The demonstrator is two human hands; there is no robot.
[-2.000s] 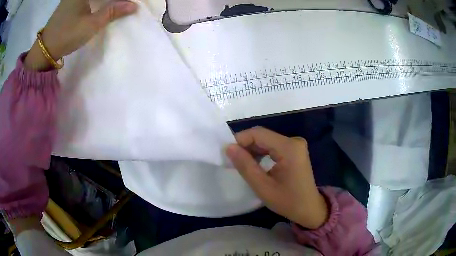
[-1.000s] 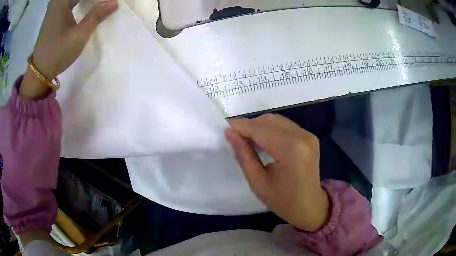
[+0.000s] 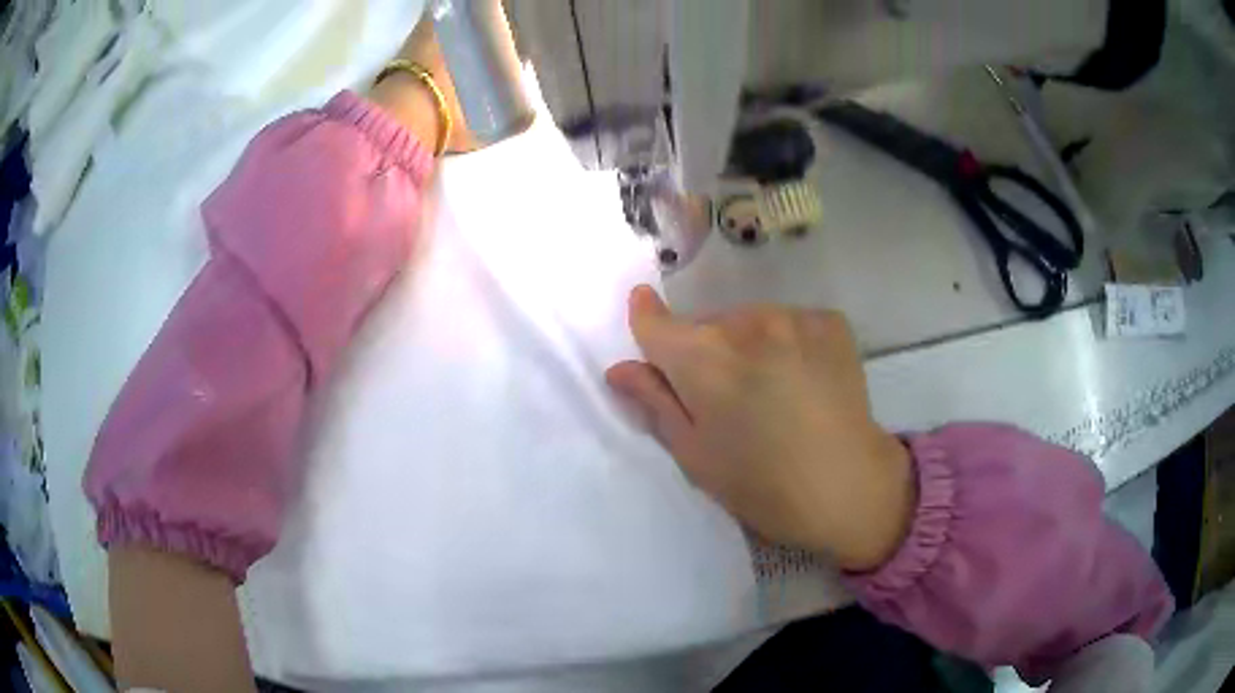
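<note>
A large white fabric panel [image 3: 501, 501] lies over the machine bed and table, its right edge running up to the presser foot [image 3: 637, 203] under bright light. My right hand [image 3: 765, 406] rests on that edge just below the foot, thumb and index fingertips apart; its other fingers are hidden beneath it. My left hand [image 3: 458, 119] is at the top, left of the needle area, mostly hidden behind a grey cylinder [image 3: 485, 68]; its grip on the fabric cannot be seen.
Black-handled shears [image 3: 1009, 217] lie right of the white machine head [image 3: 880, 41]. A cream ribbed knob [image 3: 792, 209] is right of the foot. A paper label [image 3: 1144, 310] lies near the printed ruler [image 3: 1172, 393]. White cloth is piled at the upper left [image 3: 149, 81].
The view has shifted up to the machine head. The fabric, earlier held up at the table edge, now lies on the bed. My right hand has moved from its lower corner to beside the presser foot.
</note>
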